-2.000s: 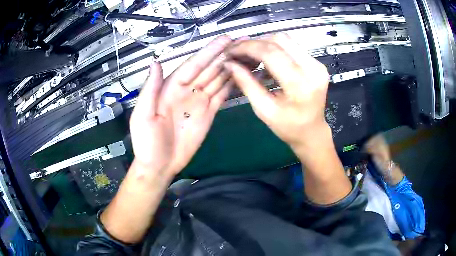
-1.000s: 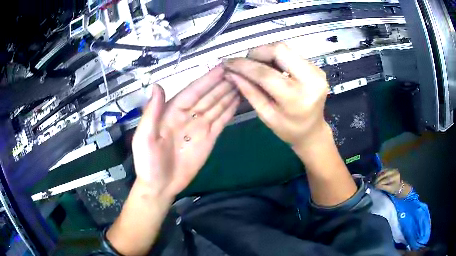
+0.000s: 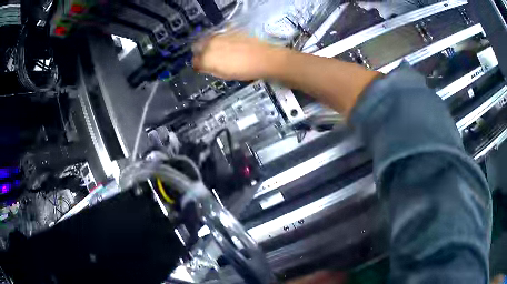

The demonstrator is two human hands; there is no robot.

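Observation:
My right hand (image 3: 230,55) reaches from the right into the machine, at the upper middle. It is blurred, fingers bent towards a dark part with small holes (image 3: 180,89). The fingertips are hard to see, so I cannot tell whether they hold anything or touch that part. A blurred, skin-coloured patch at the bottom edge looks like my left hand (image 3: 319,277), mostly cut off. Its fingers and anything in it are hidden. No small screws can be made out.
A black cover (image 3: 94,238) fills the lower left. Clear tubes (image 3: 222,216) loop beside it. Silver conveyor rails (image 3: 317,213) run diagonally at the right. A silver ribbed block (image 3: 239,119) lies below my right hand. Red lights (image 3: 76,9) show at upper left.
The view has swung to the machine's interior. My right hand has left my left palm and reached in. My open left palm with two small screws has dropped out of clear view.

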